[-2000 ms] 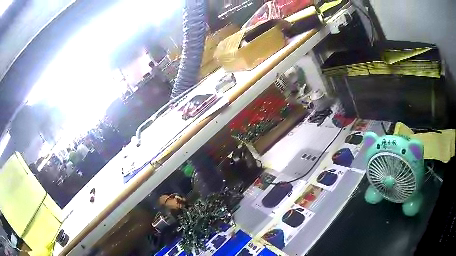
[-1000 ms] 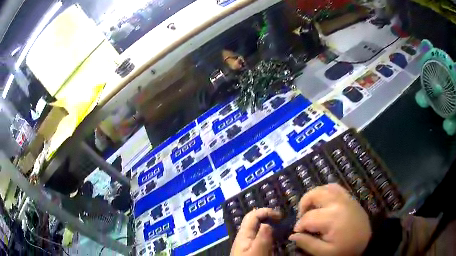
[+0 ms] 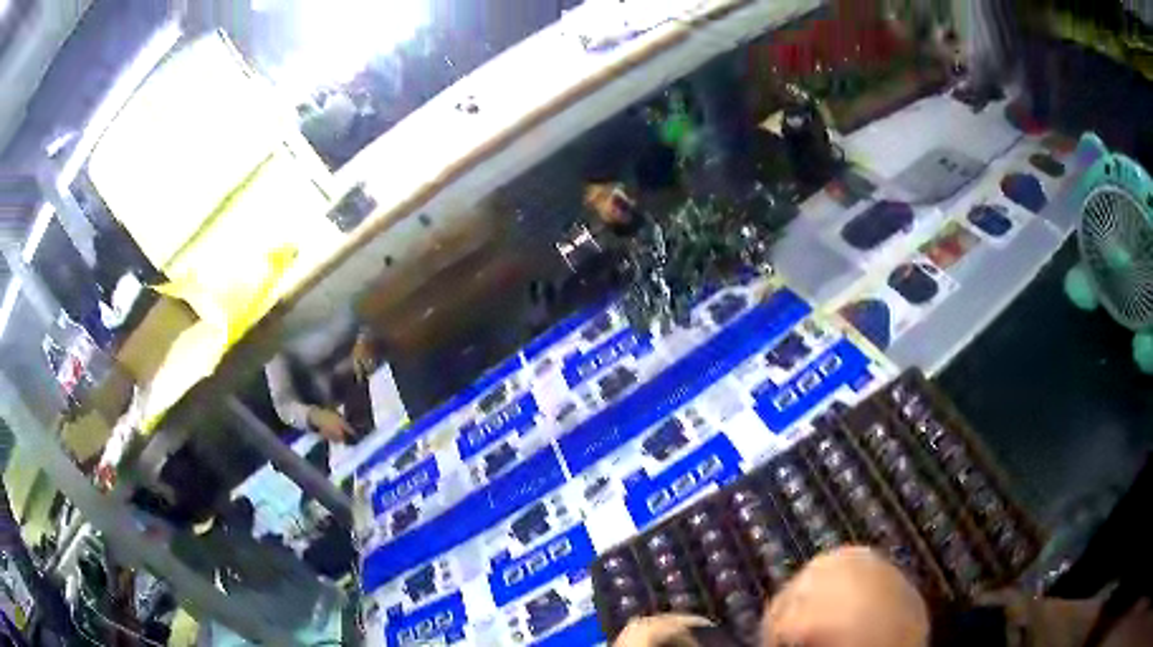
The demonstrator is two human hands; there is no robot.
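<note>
A brown divided tray (image 3: 708, 556) with many rows of small round dark glossy parts lies tilted across the bottom right of the head view. My right hand (image 3: 845, 602) is over the tray's near part, cut off by the bottom edge and blurred. My left hand (image 3: 663, 631) shows only as a small piece at the bottom edge, left of my right hand. The fingertips of both hands are out of view, so whether they hold a part cannot be seen.
Blue-and-white printed sheets (image 3: 572, 461) lie beyond the tray. A mint-green fan (image 3: 1115, 240) stands at the right edge. A dark tangled pile (image 3: 708, 253) lies behind the sheets. A raised shelf (image 3: 506, 139) crosses above. Another person's hand (image 3: 331, 423) shows at left.
The view has shifted slightly, so the tray and sheets sit lower. Both hands have moved down in the picture, and their fingers no longer show clearly. Another person's hands now show at left.
</note>
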